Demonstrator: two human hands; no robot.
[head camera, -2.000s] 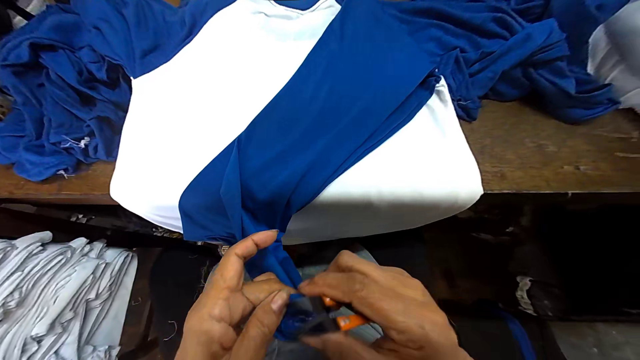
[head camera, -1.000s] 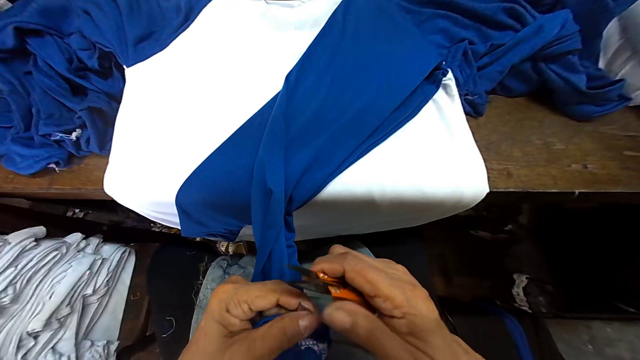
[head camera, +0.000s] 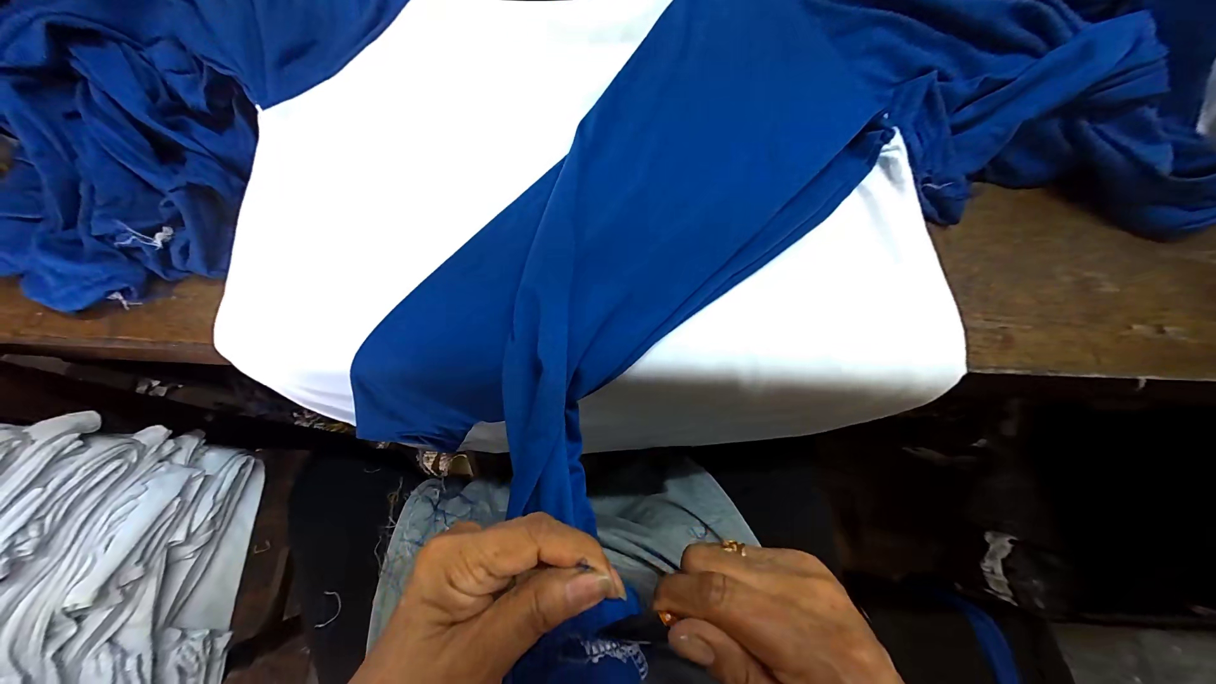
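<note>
A white and blue long-sleeved shirt (head camera: 456, 209) lies spread over the edge of a wooden table, one blue sleeve (head camera: 546, 380) hanging down toward the lap. My left hand (head camera: 513, 598) pinches something small, perhaps thread, between thumb and forefinger, over the sleeve's lower end. White stitching or loose thread (head camera: 616, 654) shows on the cloth below it. Just right of the sleeve, my right hand (head camera: 760, 613) is closed around a small orange-handled cutting tool (head camera: 669, 618), mostly hidden by the fingers. A ring is on that hand.
The wooden table (head camera: 1073, 285) crosses the view, with bunched blue fabric (head camera: 123, 161) at left and more at upper right. A stack of folded light grey cloth (head camera: 123, 551) sits at lower left. Greyish cloth with thread bits (head camera: 446, 518) lies beneath the hands.
The orange-handled tool, plainly visible earlier, is now mostly covered by my right hand. My hands, close together one second ago, are now slightly apart.
</note>
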